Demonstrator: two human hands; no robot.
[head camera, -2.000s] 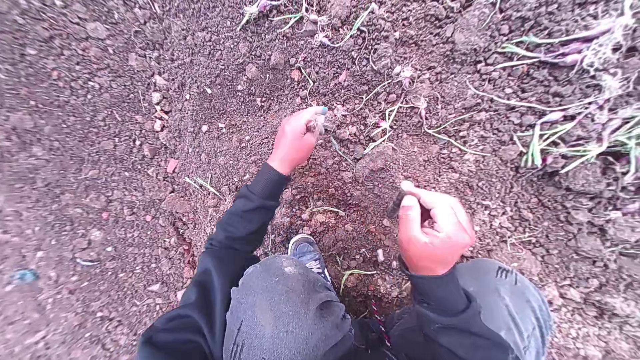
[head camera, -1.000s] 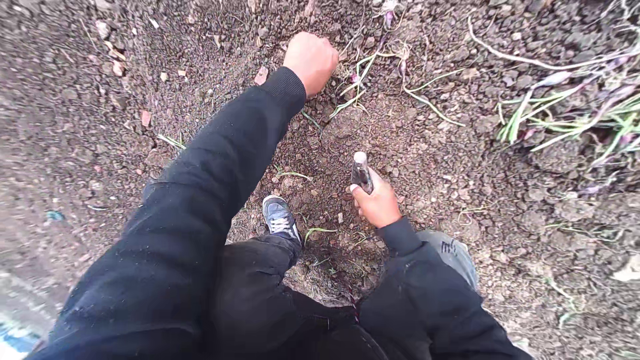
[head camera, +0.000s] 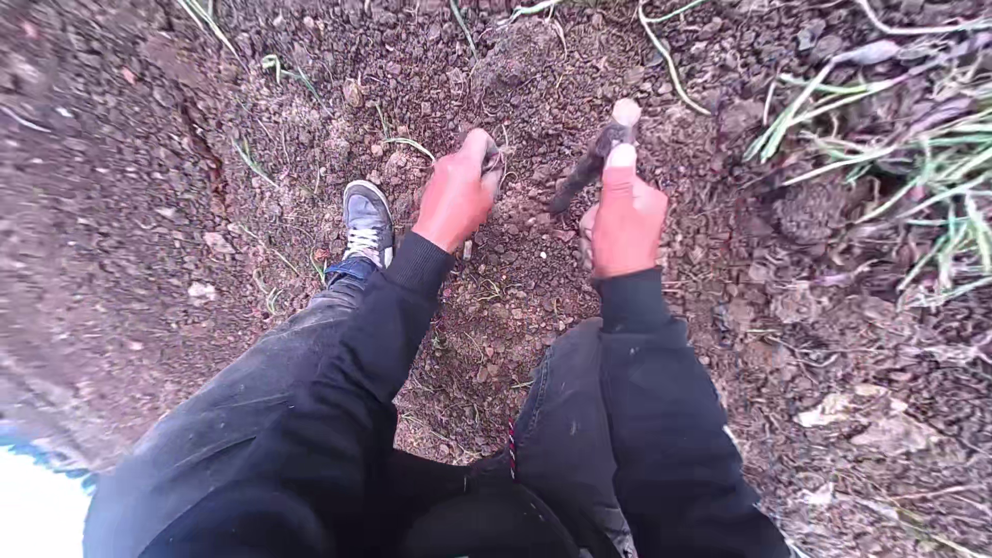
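Note:
Over the crumbly brown soil (head camera: 496, 279), my left hand (head camera: 461, 190) is closed around something small with thin, root-like strands at the fingertips; what it is I cannot tell. To its right, my right hand (head camera: 628, 205) grips a short, dark, soil-coated tool (head camera: 581, 182) with a pale rounded end (head camera: 626, 112). The thumb lies along this tool, near the pale end, and its dark part slants down to the left toward the soil. My two hands are apart.
Uprooted onion plants (head camera: 930, 155) with green leaves lie in a heap at the right. Loose green shoots (head camera: 411, 145) are scattered on the soil. My shoe (head camera: 366, 221) rests left of my left hand. Stones and a pale scrap (head camera: 825, 411) lie about.
My left hand was stretched farther forward a second ago and is now drawn back near my right hand. The right hand keeps hold of the tool. The view has shifted.

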